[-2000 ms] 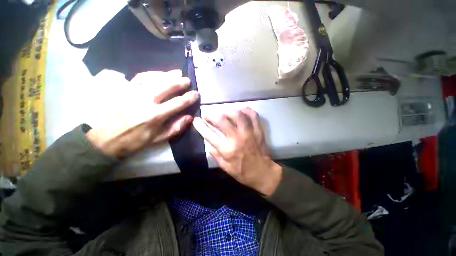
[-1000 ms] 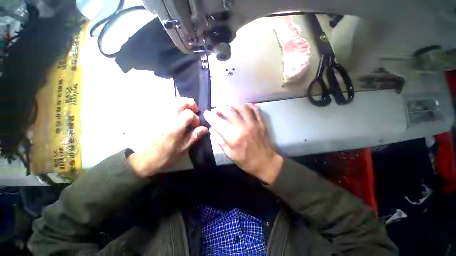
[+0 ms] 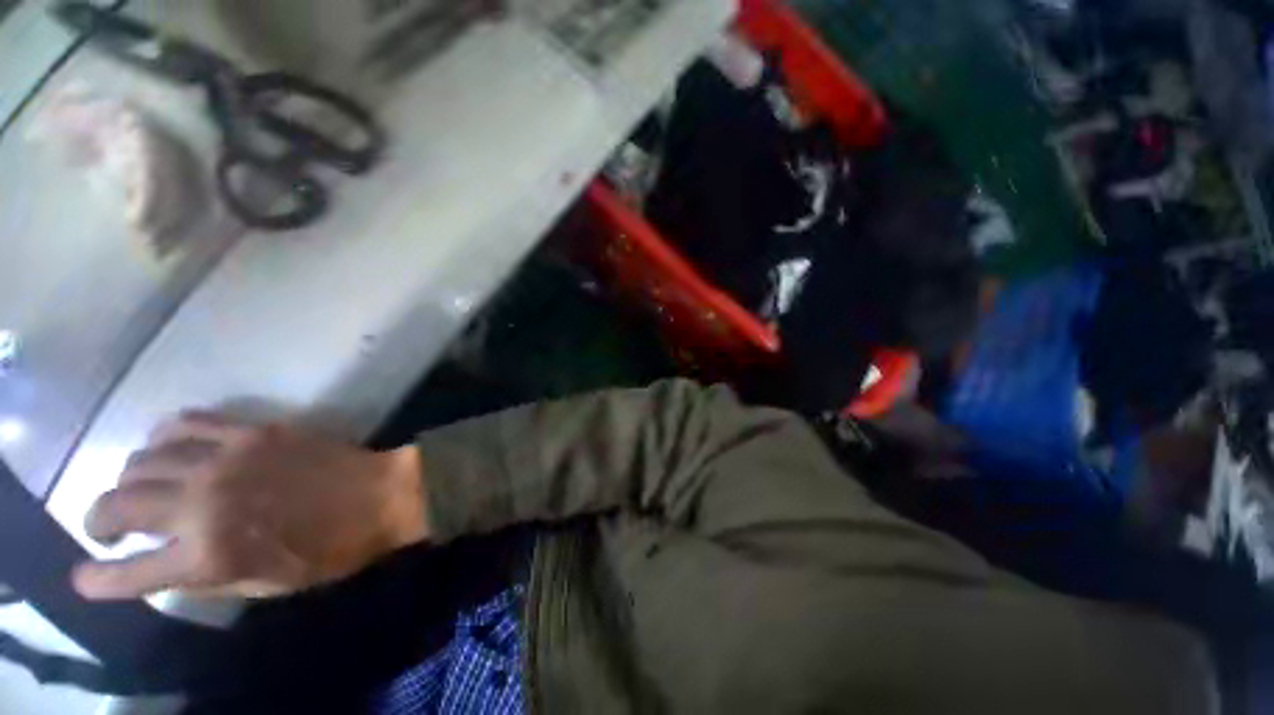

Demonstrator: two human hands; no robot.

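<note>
The view is blurred and turned to the right. My right hand (image 3: 245, 510) rests on the white table's near edge at the lower left, palm down with fingers apart. Its fingertips lie beside and over a dark fabric strip (image 3: 49, 573), which runs down from the left edge of the picture. No grip on the strip shows. My left hand is out of the picture, as are the needle and presser foot.
Black-handled scissors (image 3: 235, 115) and a pale pinkish crinkly packet (image 3: 144, 182) lie on the table (image 3: 349, 286). To the right are a red basket (image 3: 685, 286) with black cloth (image 3: 894, 224) and white scraps, a blue basket (image 3: 1027, 363), and green floor with scattered scraps.
The view has swung right, bringing in the baskets and floor. My left hand and the machine head have left the picture. My right hand and the scissors now appear farther left.
</note>
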